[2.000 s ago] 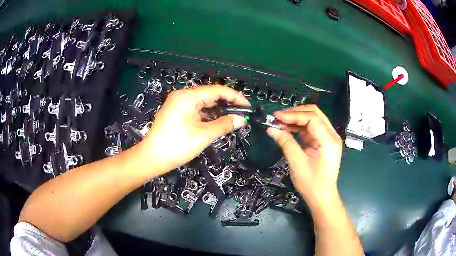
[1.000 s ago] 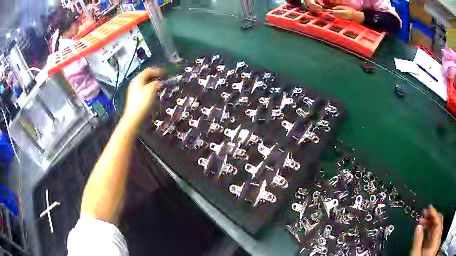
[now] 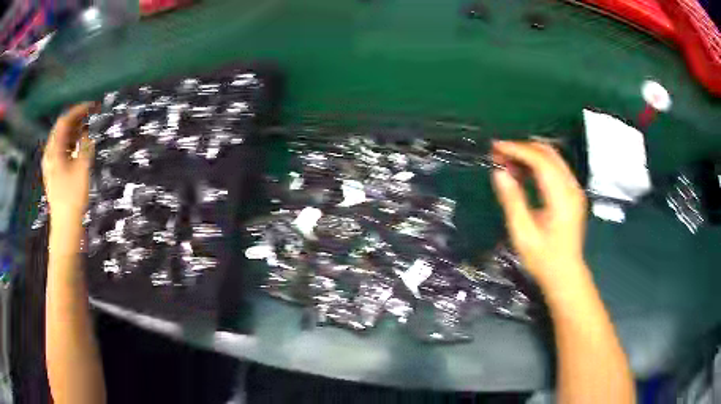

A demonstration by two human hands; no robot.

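The frame is motion-blurred. My left hand (image 3: 69, 170) is at the far left, over the left edge of the black foam pad (image 3: 237, 292); whether it holds anything cannot be told. Clipped pieces (image 3: 126, 197) with silvery loops lie in rows on the pad. A large loose pile of spring clips (image 3: 371, 292) lies in front of me. My right hand (image 3: 541, 197) is right of the pile, thumb and forefinger near the row at the pile's far edge; a thing between the fingertips cannot be made out.
A white paper stack (image 3: 615, 158) is at the right, with a red marker pen (image 3: 648, 114) beside it. A small glinting cluster (image 3: 685, 203) lies farther right. Red trays (image 3: 680, 31) are at the far right. Small dark parts (image 3: 537, 21) lie on the far green surface.
Since one second ago, the view has swung back right and my right hand is more fully in view. My left hand, two seconds ago at the centre with a dark piece, is now at the pad.
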